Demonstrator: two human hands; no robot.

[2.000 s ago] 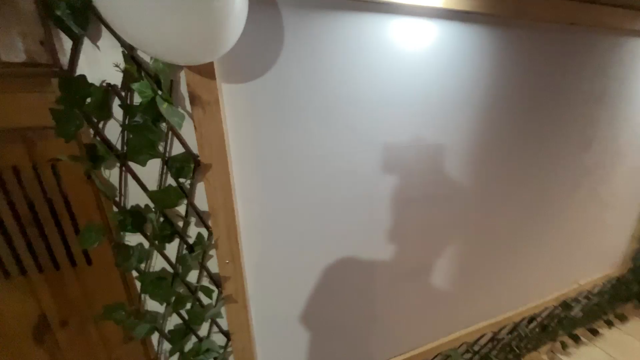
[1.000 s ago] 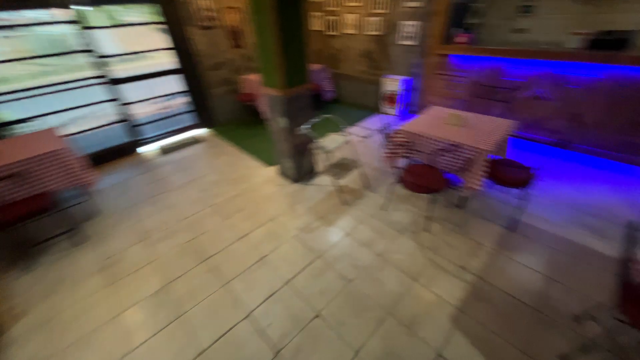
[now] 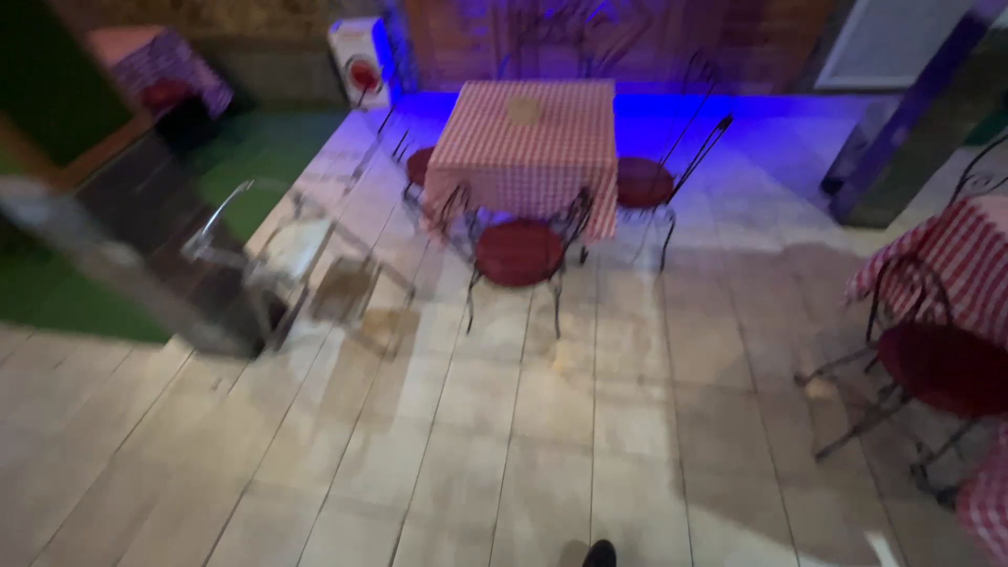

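Note:
Neither my left hand nor my right hand shows in the head view. The tip of a dark shoe [image 3: 602, 554] pokes in at the bottom edge, on the tiled floor [image 3: 472, 441]. Farther ahead stands a table with a red and white checked tablecloth [image 3: 543, 142], and a small pale thing [image 3: 524, 110] lies on top, too blurred to name. A metal chair with a round red seat [image 3: 520, 252] faces its near side. Another red-seated chair [image 3: 644, 183] is at its right.
At left, a pillar [image 3: 165, 236] rises beside a metal-framed chair or high chair [image 3: 295, 248]. A second checked table [image 3: 969, 252] and a red-seated chair [image 3: 945, 368] stand at right. A dark pillar [image 3: 906, 134] is behind them. Green flooring [image 3: 260, 157] lies far left.
The view has swung from a white wall panel with ivy to the dining room, then onto the checked table, which now appears nearer the middle.

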